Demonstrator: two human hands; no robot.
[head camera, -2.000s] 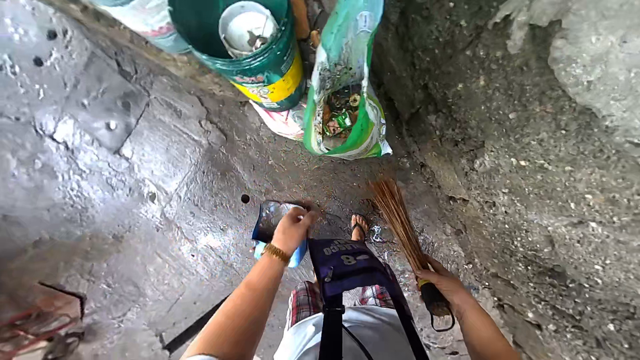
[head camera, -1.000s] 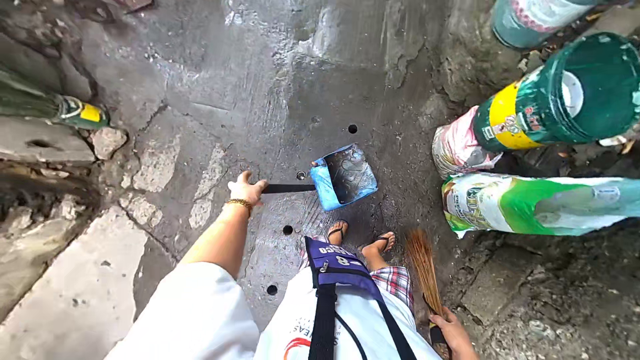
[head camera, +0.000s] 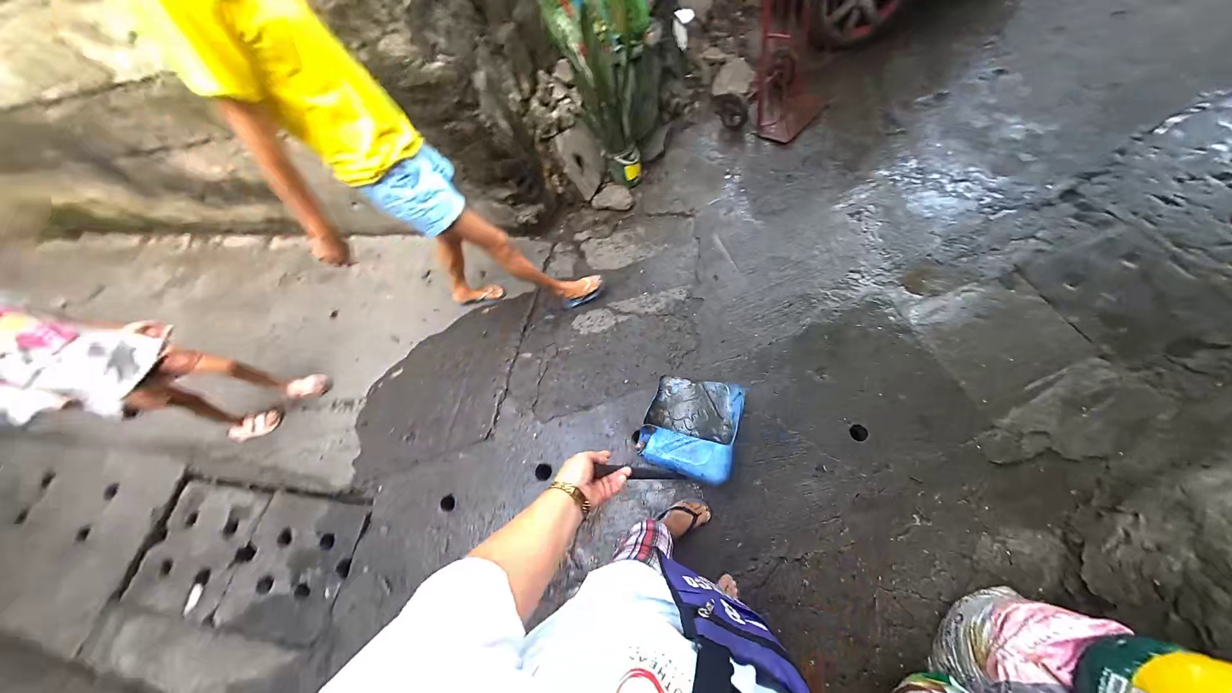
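My left hand, with a gold-coloured watch or bracelet at the wrist, grips the dark handle of a blue dustpan that looks cut from a plastic container. The pan lies just beyond my sandalled foot, over the wet concrete, its dark inside facing up. Whether it touches the ground I cannot tell. My right hand is out of view, and so is the stick broom. A purple bag with a black strap hangs at my front.
A person in a yellow shirt and another in light patterned clothes walk at the left. A red hand truck and a potted plant stand ahead. Holed drain slabs lie lower left; bagged goods and a green-yellow bucket are lower right.
The view has swung widely, bringing two people into sight. My right hand and the broom have left the view. My left hand still holds the dustpan by its handle.
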